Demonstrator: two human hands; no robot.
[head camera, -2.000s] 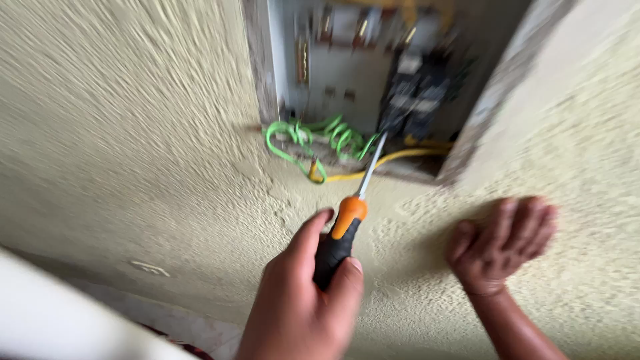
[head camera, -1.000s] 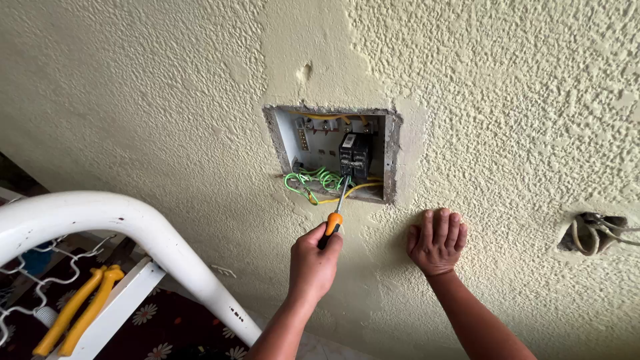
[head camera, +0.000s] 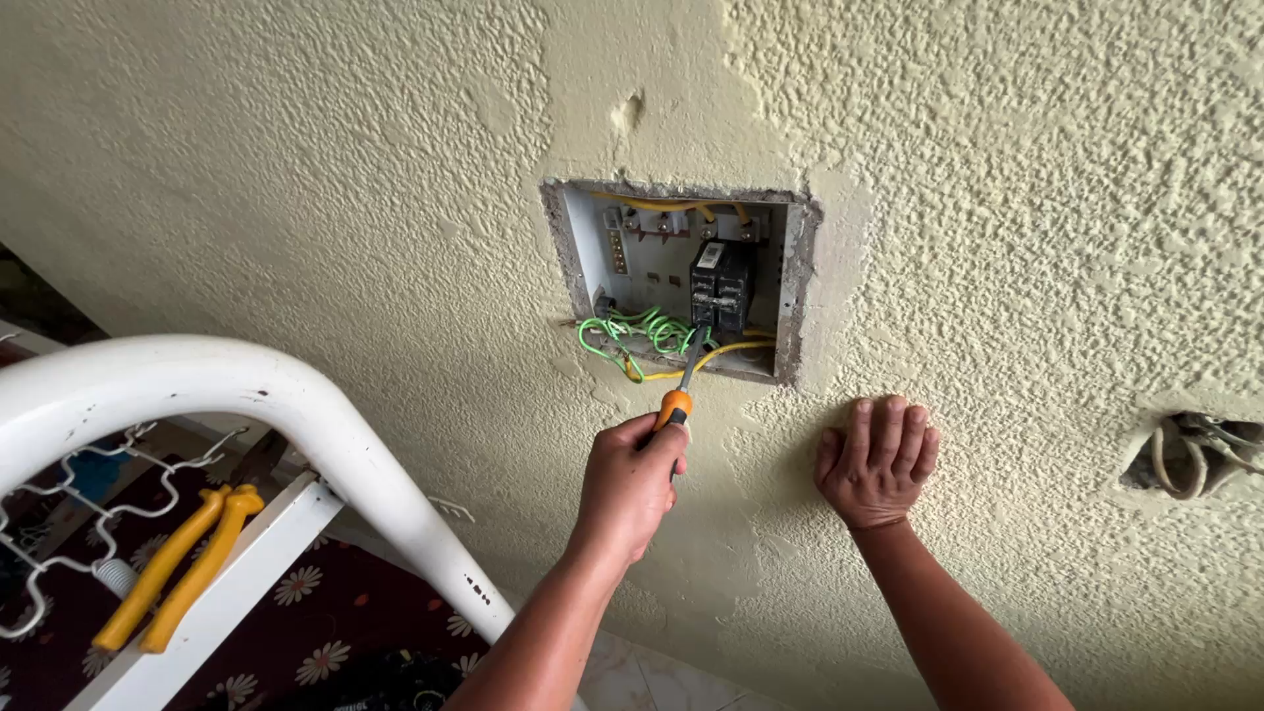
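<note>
My left hand (head camera: 632, 484) is closed around the orange and black handle of a screwdriver (head camera: 675, 407). Its shaft points up to the lower end of a black circuit breaker (head camera: 722, 281), where the tip is hidden. The breaker sits inside an electrical box (head camera: 796, 286) recessed in the wall. Coiled green wire (head camera: 597, 341) and a yellow wire (head camera: 736, 348) lie along the box's bottom edge, with more yellow wire at the top. My right hand (head camera: 877, 464) rests on the textured wall, palm down and fingers apart, below and right of the box, holding nothing.
A white metal frame (head camera: 326, 395) curves across the lower left. Yellow-handled pliers (head camera: 188, 563) hang over its crossbar, near wire springs (head camera: 109, 513). At the right, cables (head camera: 1190, 464) stick out of a hole in the wall. Dark flowered fabric (head camera: 326, 592) lies below the frame.
The view was much closer to the box two seconds ago. Since then my left hand has kept hold of the screwdriver at the breaker's lower end, and my right hand has stayed on the wall.
</note>
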